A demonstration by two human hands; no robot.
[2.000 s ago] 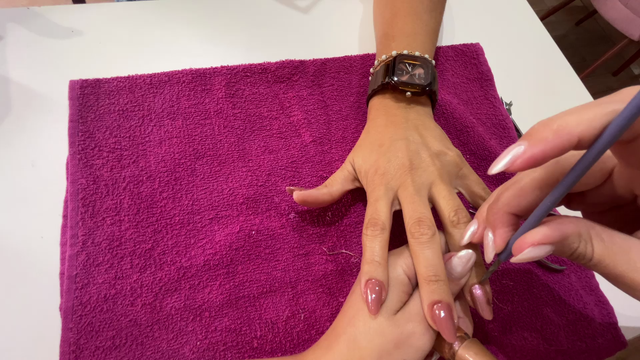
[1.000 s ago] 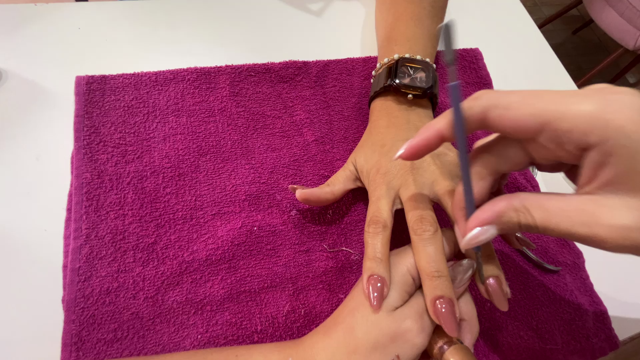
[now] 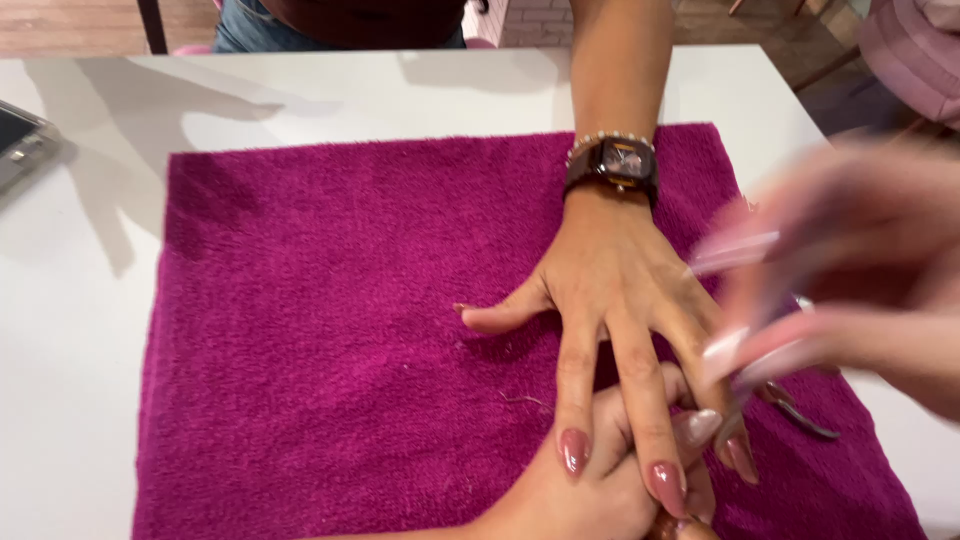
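Note:
Another person's hand [image 3: 611, 277], its long nails glossy pink, rests palm down with fingers spread and a dark watch [image 3: 621, 161] and beaded bracelet at its wrist. My left hand [image 3: 607, 469] comes from the bottom edge and grips that hand's fingers from beneath, thumb on top. Against its lower side, partly cut off by the frame, is a brown rounded object [image 3: 664, 527] that I cannot identify. My right hand [image 3: 847, 277], strongly blurred, is over the ring finger's side, pinching a slim tool [image 3: 754, 375] that is barely visible.
A magenta towel [image 3: 337, 315] lies under the hands on a white table [image 3: 67, 322]. A curved metal implement [image 3: 808, 421] lies on the towel at right. At far left is a device in a clear case [image 3: 22, 150]. The other person's torso and jeans show beyond the table; a pink chair stands far right.
My right hand, earlier holding the slim tool upright above the fingers, has turned it so that it is mostly hidden. My left hand keeps its grip. The view has shifted, showing more of the far side.

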